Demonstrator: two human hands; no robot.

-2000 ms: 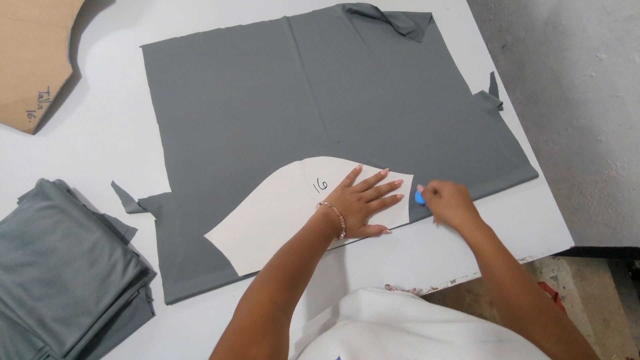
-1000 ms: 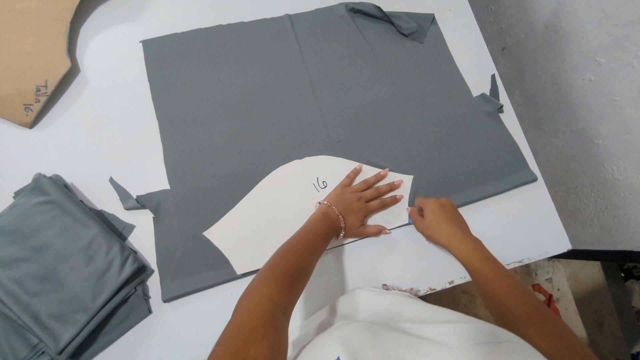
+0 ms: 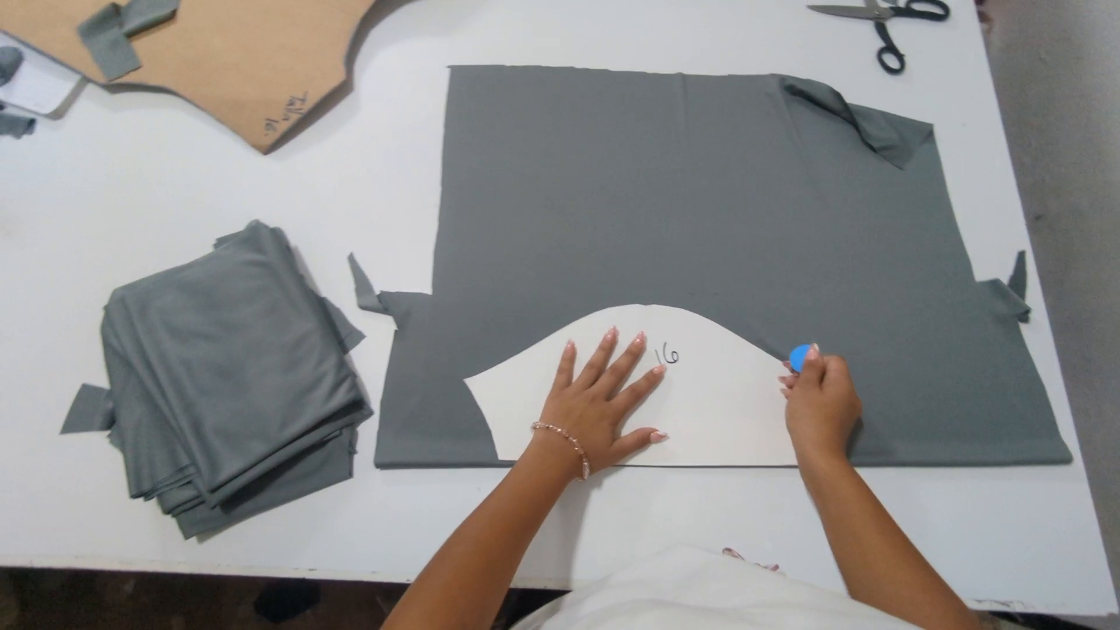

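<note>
A white sleeve-shaped pattern piece [image 3: 717, 394] marked 16 lies on grey fabric [image 3: 700, 192], its straight side along the fabric's near edge. My left hand [image 3: 599, 411] rests flat on the pattern's left half, fingers spread, a beaded bracelet at the wrist. At the upper right corner of the pattern, my right hand [image 3: 822, 402] pinches a blue disc [image 3: 801, 358], which looks like tailor's chalk, between thumb and fingers. Part of the disc is hidden by the fingertips.
Folded grey fabric [image 3: 236, 350] is stacked left of the spread fabric on the white table [image 3: 219, 551]. A brown cardboard pattern [image 3: 262, 52] with grey scraps on it lies at the upper left. Black-handled scissors [image 3: 884, 13] lie near the far right edge.
My right hand has moved with the blue disc from the pattern's right edge to its upper right corner. My left hand has shifted leftward on the pattern, off its right part. The view has turned.
</note>
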